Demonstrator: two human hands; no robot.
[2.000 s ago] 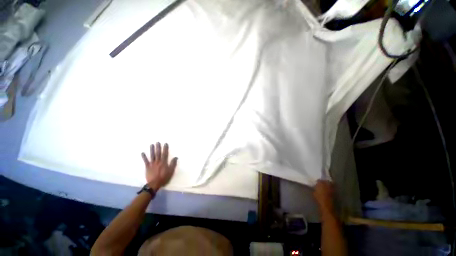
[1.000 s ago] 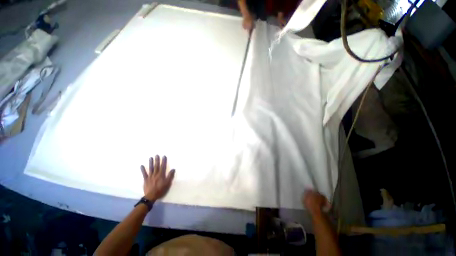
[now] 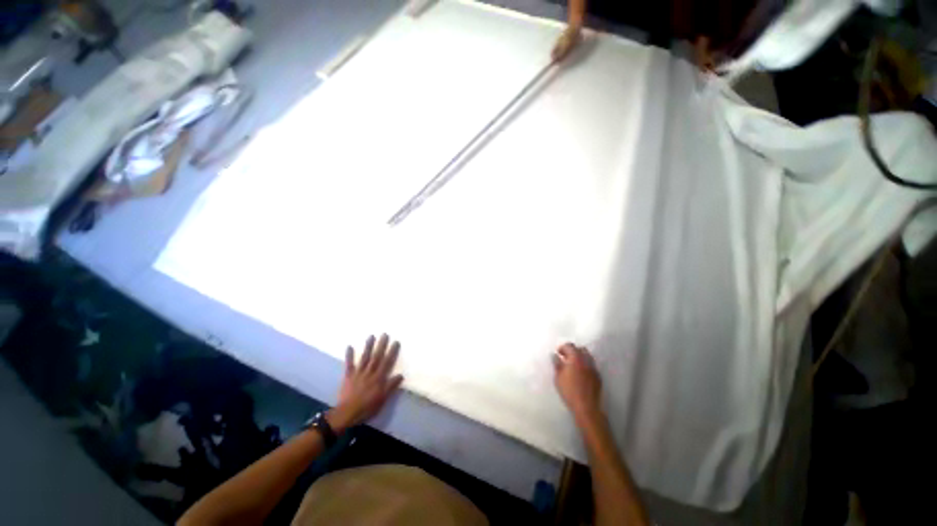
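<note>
A large white cloth (image 3: pixel 411 277) lies flat over the stack, with long soft folds at its right. My left hand (image 3: pixel 371 380) lies flat on the near edge of the cloth, fingers spread, holding nothing. My right hand (image 3: pixel 577 376) is on the cloth further right, fingers curled; whether it pinches any cloth cannot be told. A thin smoothing stick (image 3: pixel 473 142) lies slantwise over the cloth, its far end in another person's hand (image 3: pixel 565 43). The end of the cutter rail (image 3: pixel 564 481) shows at the near edge, the rest hidden by cloth.
The blue-grey table (image 3: pixel 308 339) shows along the near side. At left lie a long off-white wrapped bundle (image 3: pixel 134 103) and crumpled white scraps (image 3: pixel 164 134). Loose white cloth (image 3: pixel 853 164) hangs at the right below a dark looped cord (image 3: pixel 873 144).
The view has swung, showing more of the left. My right hand has left the cloth's right corner and moved inward onto the cloth. The folds are flatter, and the stick has swung away from them.
</note>
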